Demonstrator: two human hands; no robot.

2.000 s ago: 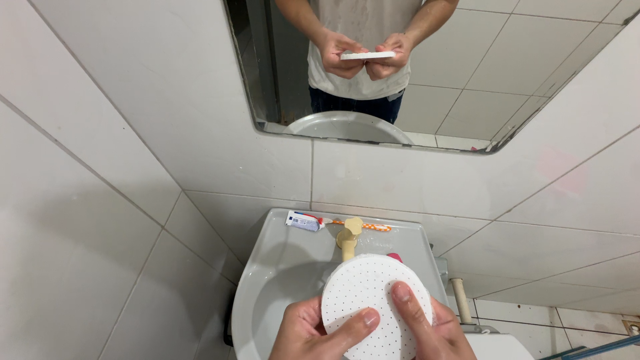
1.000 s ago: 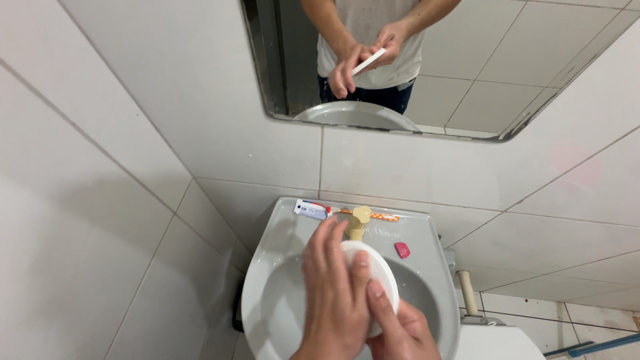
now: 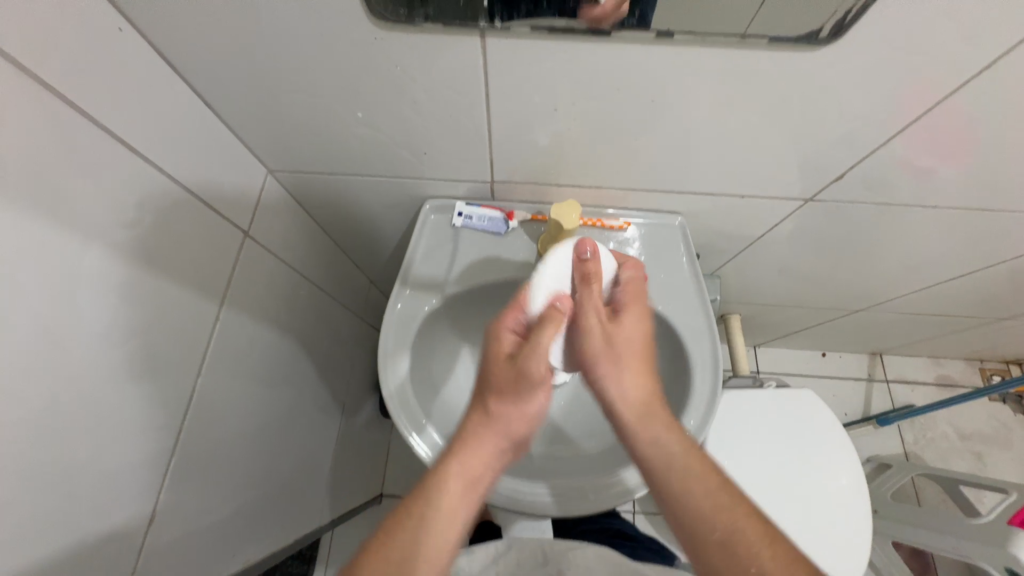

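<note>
A round white plastic disc (image 3: 552, 276), seen at a slant, is held between both hands above the basin of a grey sink (image 3: 404, 352). My left hand (image 3: 516, 360) grips its left and lower edge, thumb on its face. My right hand (image 3: 612, 320) holds the right side, with the thumb near the top edge. Just behind the disc stands a beige plastic faucet (image 3: 563, 220), its lower part hidden. A toothpaste tube (image 3: 482, 218) lies on the back ledge to the left. An orange and white toothbrush (image 3: 604, 224) lies behind the faucet.
A mirror (image 3: 704, 20) hangs on the tiled wall above the sink. To the right are a beige pipe (image 3: 735, 344), a white toilet lid (image 3: 788, 472), a blue pole (image 3: 952, 400) and a grey plastic stool (image 3: 936, 488). A tiled wall (image 3: 200, 264) stands close on the left.
The view has tipped down towards the sink. The disc's dotted face showed two seconds ago; it has been turned since. The pink piece seen on the right ledge a second ago is out of sight.
</note>
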